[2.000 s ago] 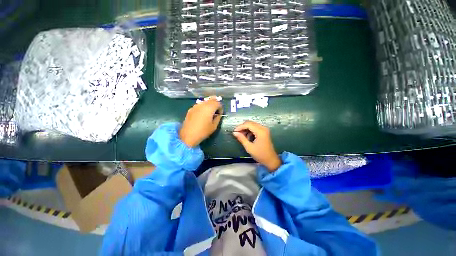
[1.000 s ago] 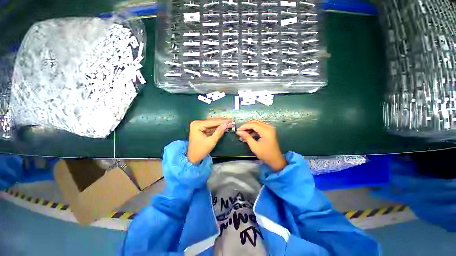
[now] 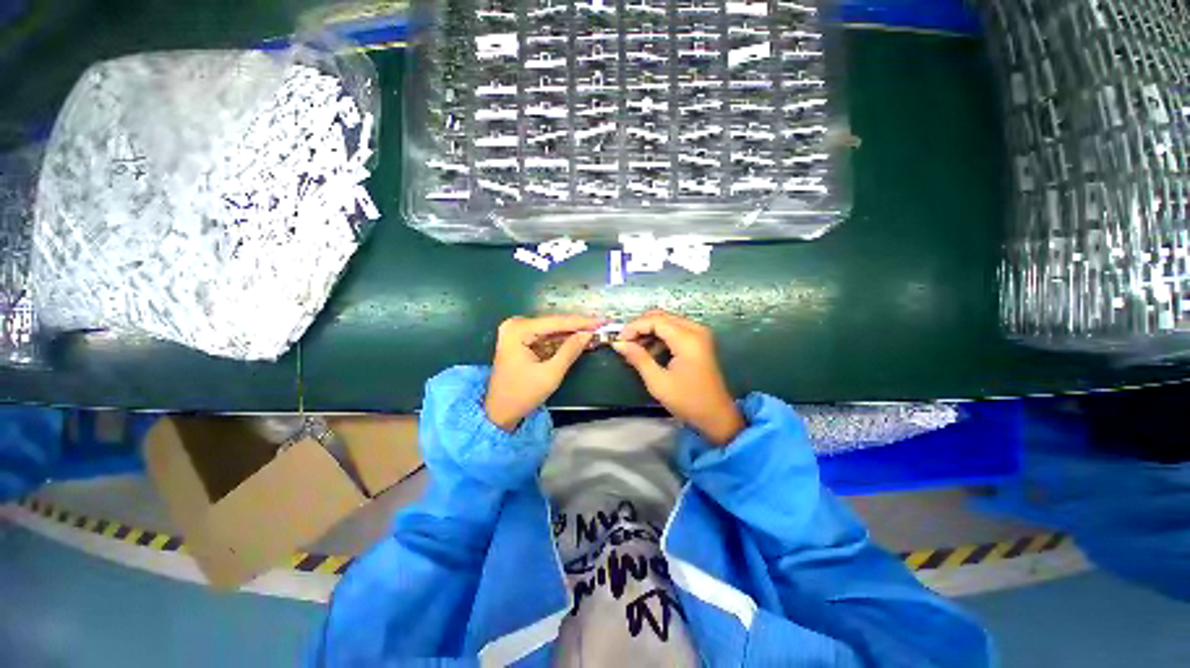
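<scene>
My left hand (image 3: 533, 365) and my right hand (image 3: 681, 369) meet fingertip to fingertip over the bench near its front edge. Between them they pinch a small white piece (image 3: 610, 332). Something small and dark seems to be at the fingertips too, but it is mostly hidden. Loose white pieces (image 3: 668, 252) lie in a small pile in front of the clear blister tray (image 3: 626, 222). One white piece stands apart from the pile, pointing toward me. The tray's pockets hold slim parts with white on them.
A large clear bag of white pieces (image 3: 170, 209) bulges at the left. Stacked filled trays (image 3: 1090, 196) stand at the right. Below the bench are an open cardboard box (image 3: 281, 516) at left and a blue bin (image 3: 927, 467) at right. The mat (image 3: 900, 326) is dark green.
My left hand has come from beside the white pile back to my right hand, and their fingertips now meet around the white piece. The view has shifted slightly.
</scene>
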